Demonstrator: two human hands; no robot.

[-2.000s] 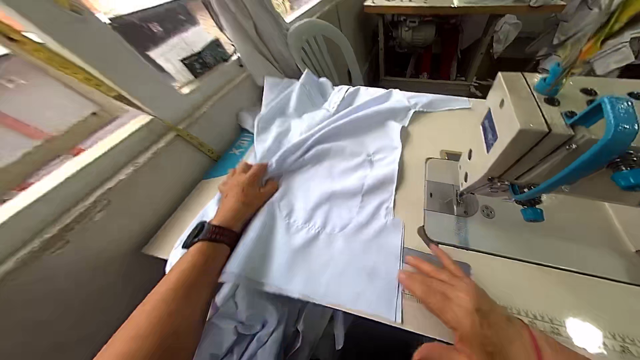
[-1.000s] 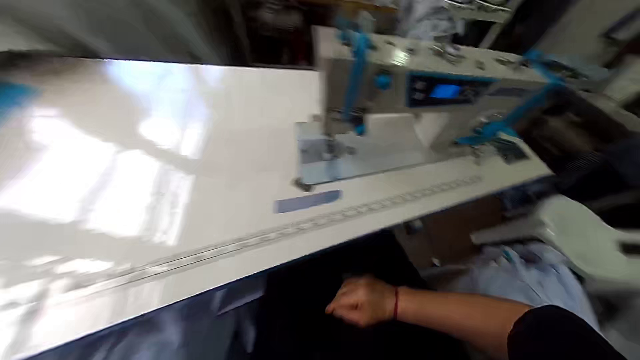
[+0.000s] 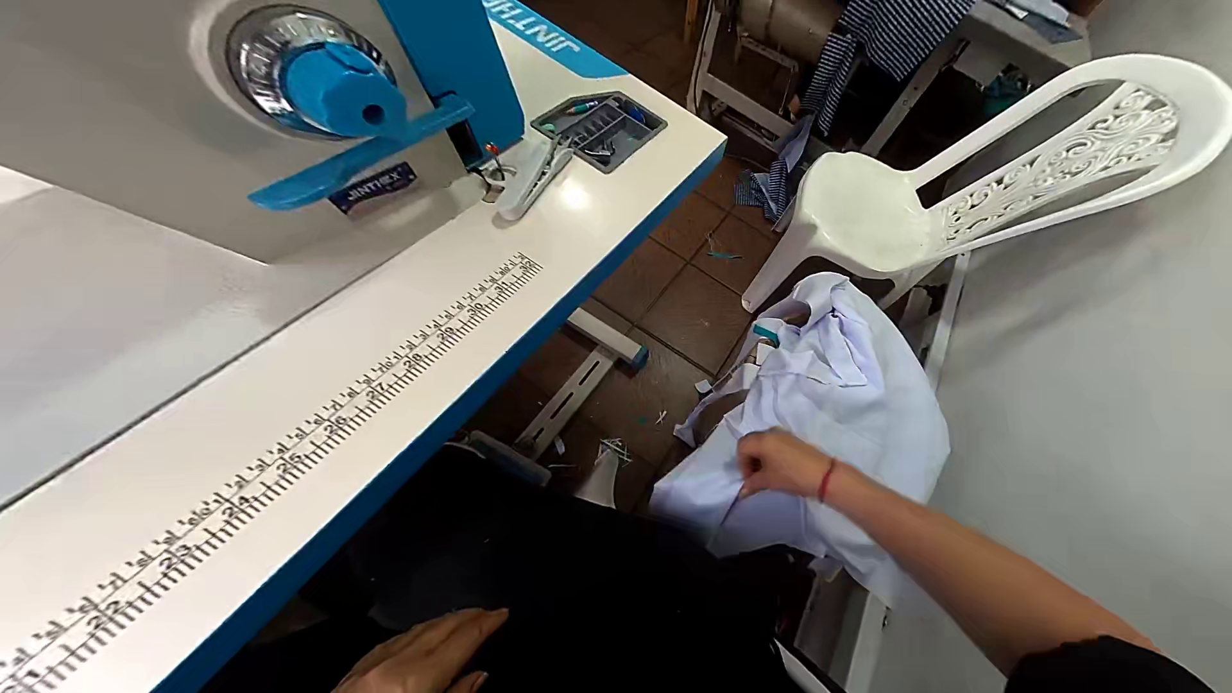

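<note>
My right hand (image 3: 782,464) pinches the edge of a white fabric piece on a pile of white cloth (image 3: 847,404), to the right of the sewing table. A red cord circles that wrist. My left hand (image 3: 428,654) rests low at the bottom of the view over my black-clad lap, fingers together, nothing seen in it; part of it is cut off by the frame. The industrial sewing machine (image 3: 125,106), with its blue handwheel knob (image 3: 345,89), stands on the white table (image 3: 385,337) at the upper left.
A ruler scale (image 3: 337,423) runs along the table's blue edge. Thread snips (image 3: 535,173) lie beside a grey parts tray (image 3: 602,130) at the table's corner. A white plastic chair (image 3: 866,212) stands behind the cloth pile. Thread scraps lie on the tiled floor (image 3: 683,289), near a metal table leg (image 3: 577,385).
The view has swung far right, away from the light-blue fabric that my left hand touched two seconds ago. My right hand has moved from beside the table onto the white cloth pile and grips it.
</note>
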